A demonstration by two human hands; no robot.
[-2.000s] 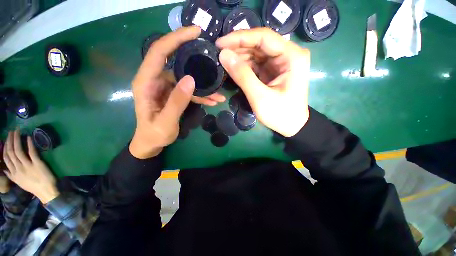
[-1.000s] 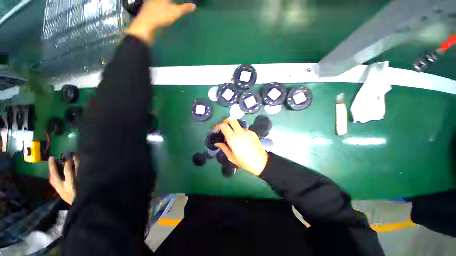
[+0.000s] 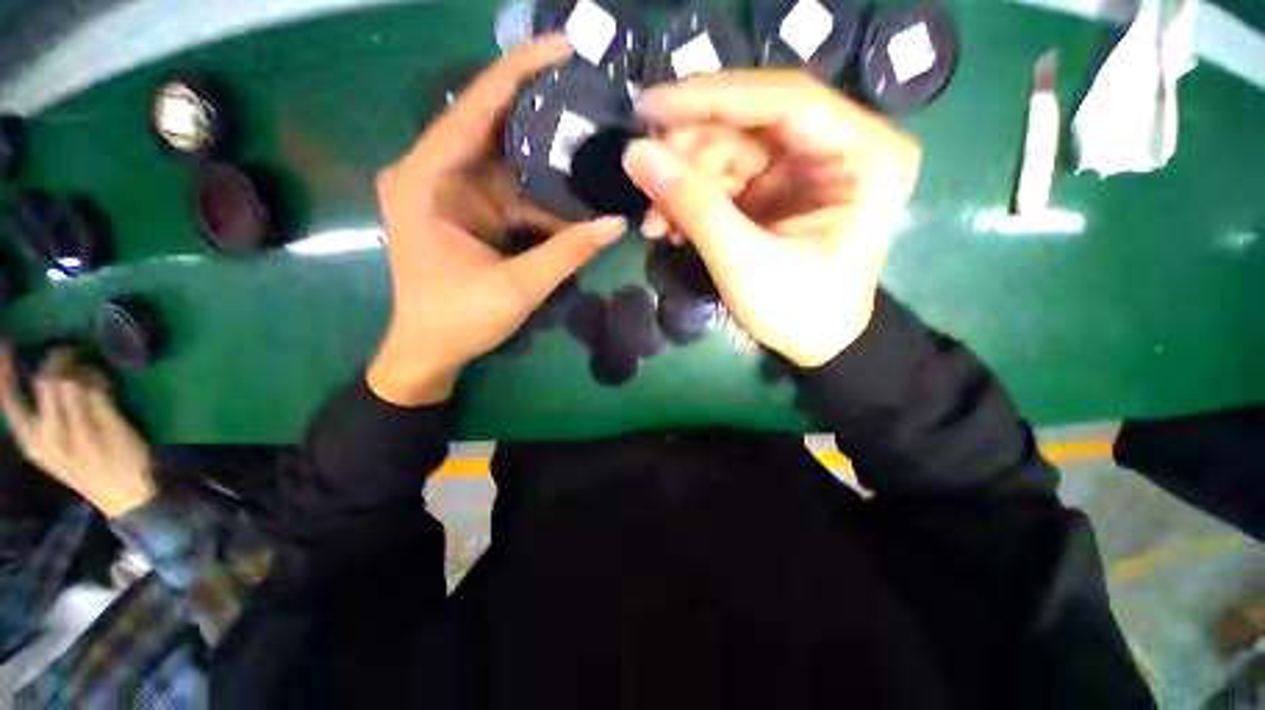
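Observation:
My left hand (image 3: 465, 257) holds a round black housing (image 3: 541, 118) at its rim, with a white square label facing up. My right hand (image 3: 798, 208) pinches a thin black disc (image 3: 606, 174), which overlaps the housing's lower right part. Whether disc and housing touch cannot be told. Several black discs (image 3: 634, 319) lie loosely on the bench below the hands. More labelled housings (image 3: 909, 53) stand in a row behind the hands, partly hidden by the fingers or cut by the top edge.
A slim knife (image 3: 1038, 146) and a crumpled white cloth (image 3: 1131, 97) lie at right. At left are a housing with a pale centre (image 3: 185, 115), one with a reddish inside (image 3: 232, 208) and other dark housings (image 3: 125, 333). A neighbour's hand (image 3: 83, 430) is at far left.
My left hand has come back from the upper left and now holds a housing. My right hand has lifted from the disc pile with a disc. The view has shifted and is closer.

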